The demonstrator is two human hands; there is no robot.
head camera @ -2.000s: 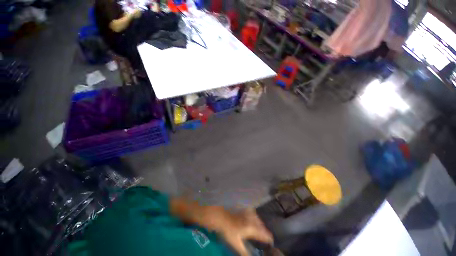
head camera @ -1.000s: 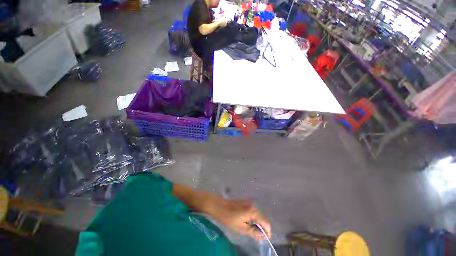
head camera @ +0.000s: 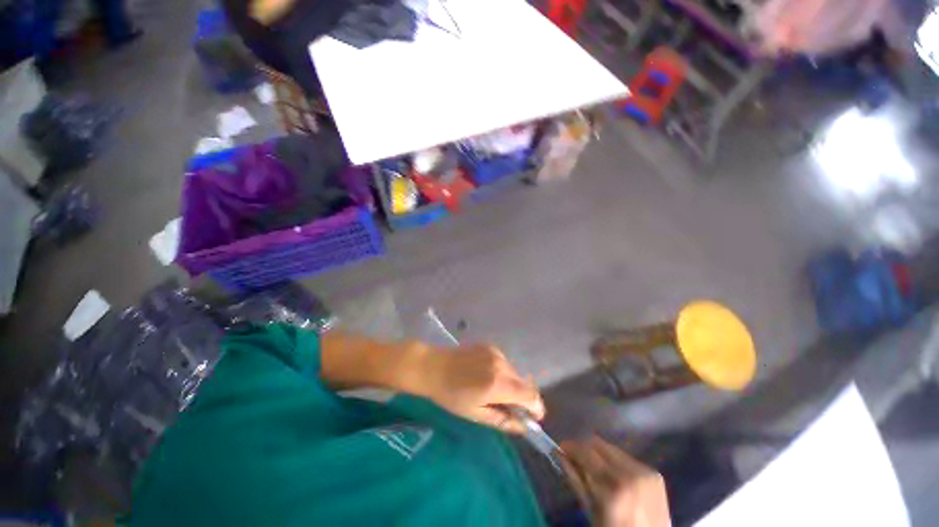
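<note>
My left hand (head camera: 484, 387) is in front of my green shirt, its fingers closed on a thin, shiny, clear-to-white strip (head camera: 540, 438), perhaps a bag edge. A thin pale line also sticks out above this hand. My right hand (head camera: 620, 488) is at the bottom edge, blurred and partly cut off. Its fingers are closed at the strip's lower end, so the strip spans between both hands. Anything below the hands is dark and unclear.
A white table (head camera: 463, 77) with dark cloth and a person's arm is ahead. A purple-lined blue crate (head camera: 299, 247) and bagged dark goods (head camera: 113, 381) lie left. A yellow-topped stool (head camera: 716, 345) and a white tabletop corner (head camera: 813, 473) are right.
My right hand has come into view at the strip's lower end. My left hand still holds the strip and has moved slightly up. The view has turned right and downward.
</note>
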